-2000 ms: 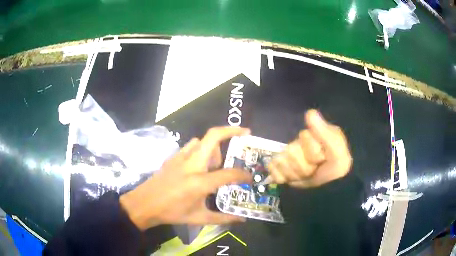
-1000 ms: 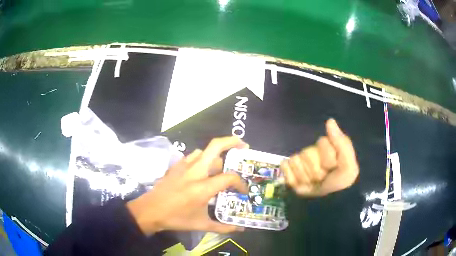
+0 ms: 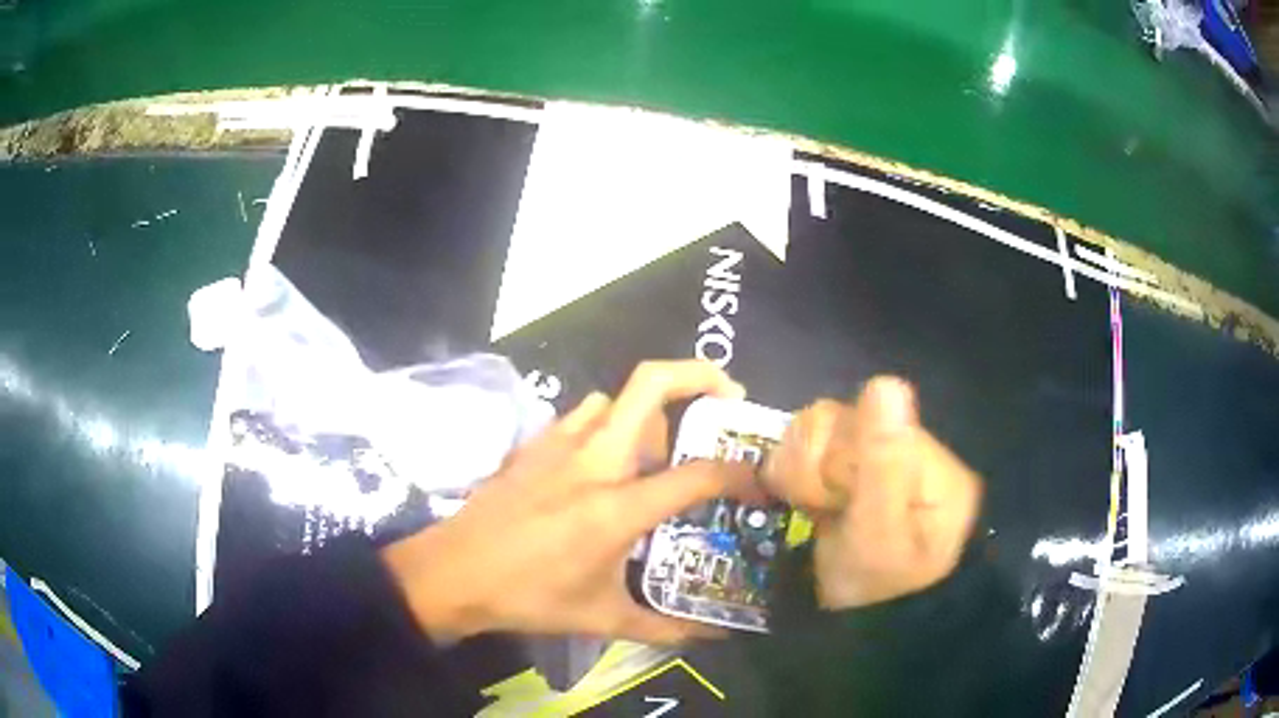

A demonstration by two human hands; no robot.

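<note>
An open white power strip housing point(image 3: 708, 575) with a circuit board inside lies over the black printed mat point(image 3: 912, 295). My left hand point(image 3: 561, 519) grips the housing from its left side, with a finger reaching over the board. My right hand point(image 3: 877, 491) is over the housing's upper right part, fingers curled with the fingertips at the board. Whether it holds a small part cannot be seen. A cloudy plastic bag point(image 3: 435, 414) lies left of my left hand, with a white plug point(image 3: 215, 314) at its far end.
The green conveyor belt point(image 3: 589, 49) runs behind the mat's taped edge. Another clear bag point(image 3: 1185, 25) is on the belt at the far right. A blue bin point(image 3: 56, 652) shows at the lower left corner. A pale tape strip point(image 3: 1108, 645) lies at the mat's right.
My right hand has moved left over the housing, covering more of it. My left finger reaches farther over the board. The bag on the belt has shifted toward the top right corner.
</note>
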